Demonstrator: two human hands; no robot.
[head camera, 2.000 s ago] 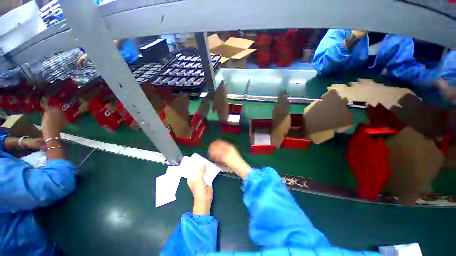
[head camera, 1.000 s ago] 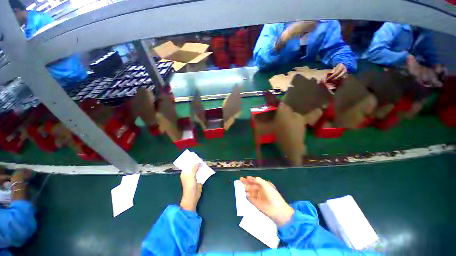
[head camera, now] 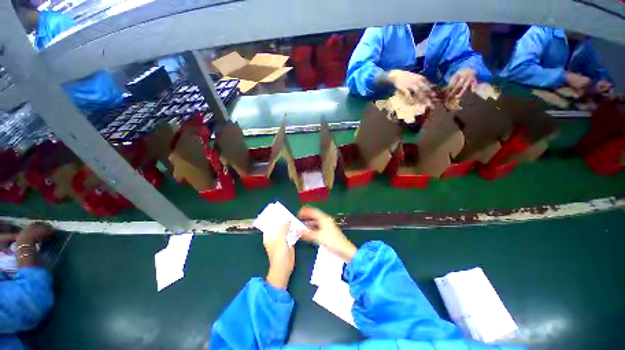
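Observation:
My left hand (head camera: 279,254) holds a small fan of white leaflets (head camera: 273,217) above the near edge of the conveyor rail. My right hand (head camera: 327,231) is at the right side of this fan, its fingertips at the leaflets' edge; whether it grips one is unclear. Loose white leaflets (head camera: 334,295) lie on the green table beside my right forearm. A squared white leaflet pile (head camera: 478,305) lies further right. Two or so loose leaflets (head camera: 173,261) lie to the left. An open red carton (head camera: 312,186) with upright brown flaps and something white inside stands beyond the rail.
A row of open red cartons (head camera: 411,175) stands on the green conveyor behind the chipped rail (head camera: 411,219). A slanted grey post (head camera: 103,147) crosses the left side. Workers in blue sit opposite, handling brown cardboard (head camera: 404,106); another worker's arm (head camera: 24,294) is at far left.
My right hand has moved from the loose leaflets on the table up and left to the leaflets in my left hand. The cartons beyond the rail have shifted.

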